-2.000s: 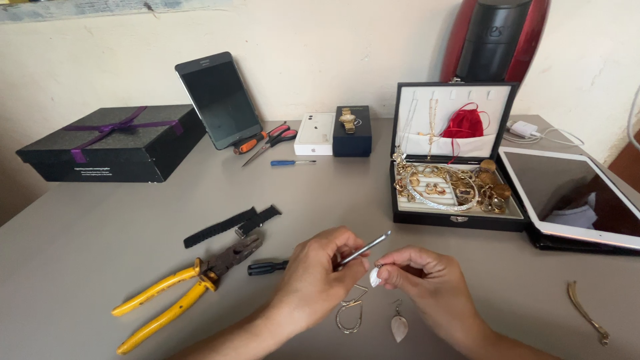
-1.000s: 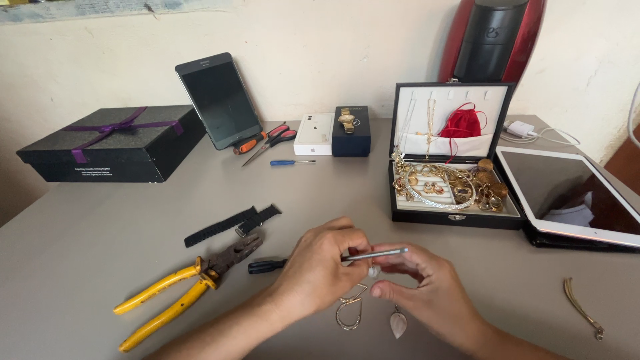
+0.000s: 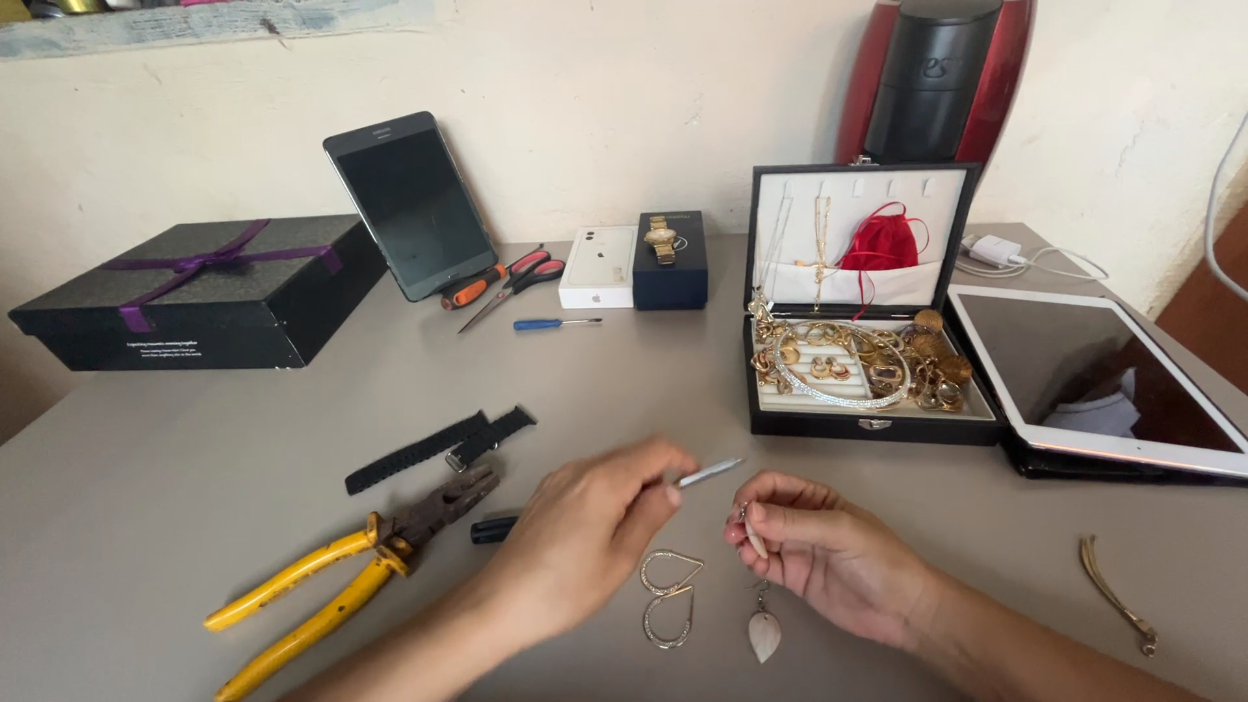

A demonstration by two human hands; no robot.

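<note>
My left hand (image 3: 595, 531) grips a slim metal tool (image 3: 710, 473), its tip pointing right; the rest is hidden in the fingers. Between thumb and fingers of my right hand (image 3: 829, 546) is a pale drop earring (image 3: 754, 534), seen nearly edge-on. A matching leaf-shaped earring (image 3: 764, 634) lies on the table just below that hand. Two teardrop hoop earrings (image 3: 667, 616) lie between my hands. Partly behind my left hand is a black tool handle (image 3: 493, 529). Combination pliers with yellow handles (image 3: 336, 575) and a black watch strap (image 3: 419, 453) lie to the left.
An open jewelry box (image 3: 875, 426) stands beyond my right hand, beside a white tablet (image 3: 1102, 380). Scissors (image 3: 517, 283), a blue screwdriver (image 3: 556, 324), a dark tablet (image 3: 411, 210) and small boxes (image 3: 597, 268) stand or lie farther back. A gold-toned jewelry piece (image 3: 1111, 590) lies at right.
My hands have moved apart. The tool's tip, which was across the pale earring at my right fingers a second ago, is now left of and above them.
</note>
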